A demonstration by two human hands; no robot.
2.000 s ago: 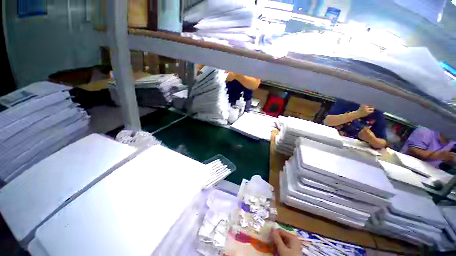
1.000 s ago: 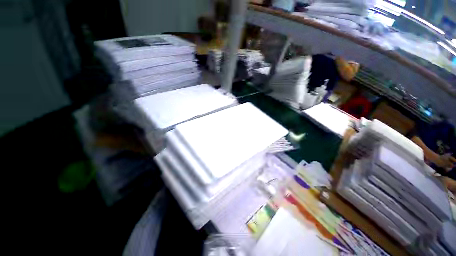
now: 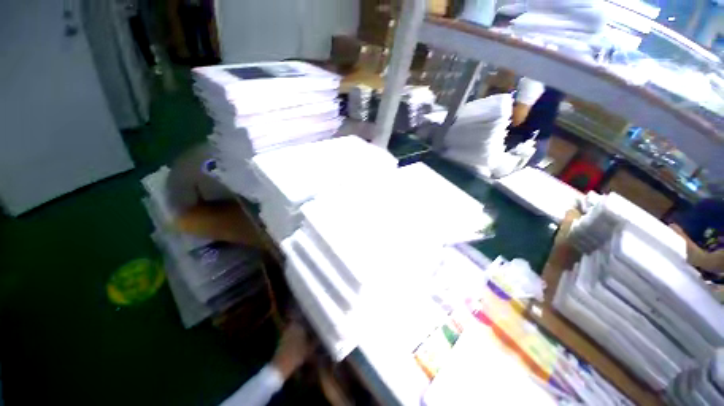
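A stack of flat white housings (image 3: 357,230) stands at the bench's left edge, its top washed out by glare. My left hand (image 3: 294,347), blurred and with a white sleeve, is low beside the stack's lower front corner; its fingers and any hold are unclear. My right hand is not in view. A white panel (image 3: 484,377), cut off by the bottom edge, lies over the colourful printed sheet (image 3: 516,331). Thin white sticks (image 3: 591,384) lie at the sheet's right side. A crinkled clear bag (image 3: 516,277) lies behind the sheet.
A taller white stack (image 3: 278,107) stands behind at left. More housings (image 3: 635,293) are stacked at right on brown cardboard. A metal post (image 3: 397,75) holds the overhead shelf (image 3: 556,63). Wrapped stacks (image 3: 194,270) stand on the floor at left. Parts of people show across the bench.
The view has swung left and down, bringing the floor and left stacks into sight. The hand seen earlier at the small parts is gone from there; my left hand now shows beside the stack.
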